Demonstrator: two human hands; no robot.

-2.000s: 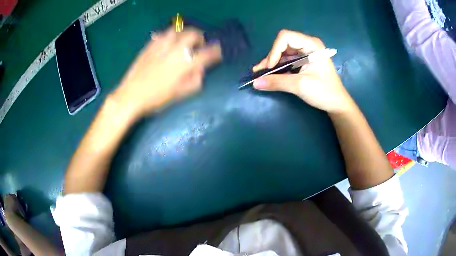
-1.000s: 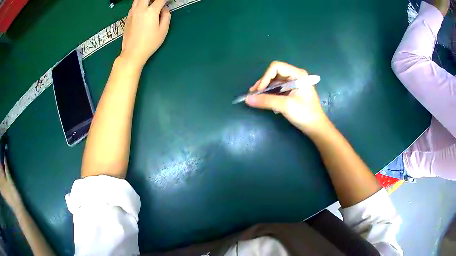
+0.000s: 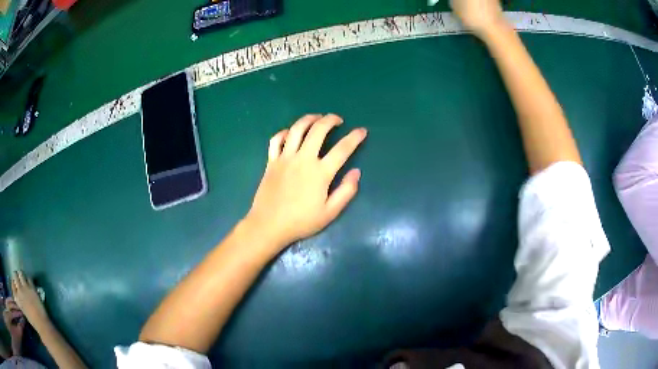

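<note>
My left hand (image 3: 306, 176) is over the middle of the green top (image 3: 433, 158), palm down, fingers spread, holding nothing. My right hand (image 3: 476, 11) is at the top edge of the picture, beyond the pale edge strip, and is cut off there. A small whitish tip (image 3: 433, 2) shows beside it; whether the hand holds it cannot be told. A partly assembled black phone unit (image 3: 234, 13) lies on the green surface beyond the strip, upper left of my hands.
A smartphone (image 3: 172, 140) lies flat left of my left hand, against the worn edge strip (image 3: 303, 45). A small black unit (image 3: 30, 107) lies beyond the strip at far left. Another person's hands (image 3: 25, 299) are at lower left. A pink sleeve (image 3: 638, 180) is at the right edge.
My left hand has come back from the strip to the middle top and opened. My right hand has moved up and away past the strip. The view has shifted, so more beyond the strip shows.
</note>
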